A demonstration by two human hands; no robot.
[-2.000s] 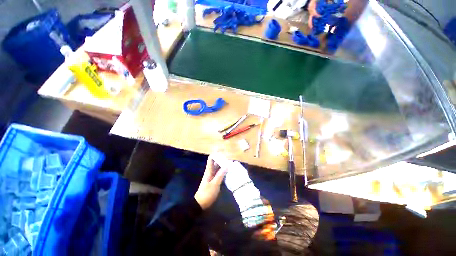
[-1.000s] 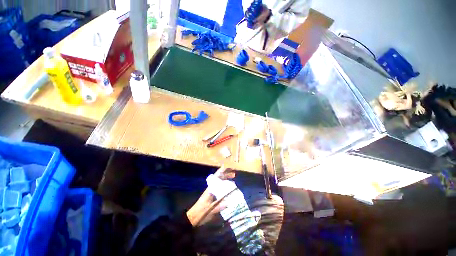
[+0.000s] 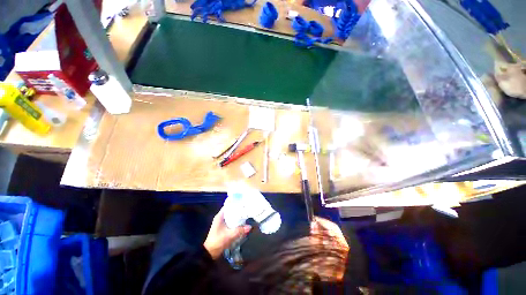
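My left hand [image 3: 222, 235] comes from a dark sleeve below the bench's front edge. It is closed around a white and pale-blue rounded workpiece [image 3: 249, 210], which has a dark opening near the thumb. A clear or shiny bit hangs below the fingers; I cannot tell what it is. I cannot make out my right hand. A brown, hair-like streaked shape covers the lower middle and may hide it.
On the cardboard-covered bench [image 3: 144, 161] lie a blue strap loop [image 3: 173, 129], red-handled tool [image 3: 240, 154], pale square card [image 3: 262, 118] and hammer [image 3: 307, 193]. A white bottle [image 3: 111, 95] stands by the post. Behind is a green belt [image 3: 230, 63]; a clear panel [image 3: 404, 86] is right, blue crate [image 3: 40, 253] left.
The view has shifted, with the bench now larger. The workpiece has turned from long, pointing down and right, to short and rounded with its dark opening showing. My left hand still holds it.
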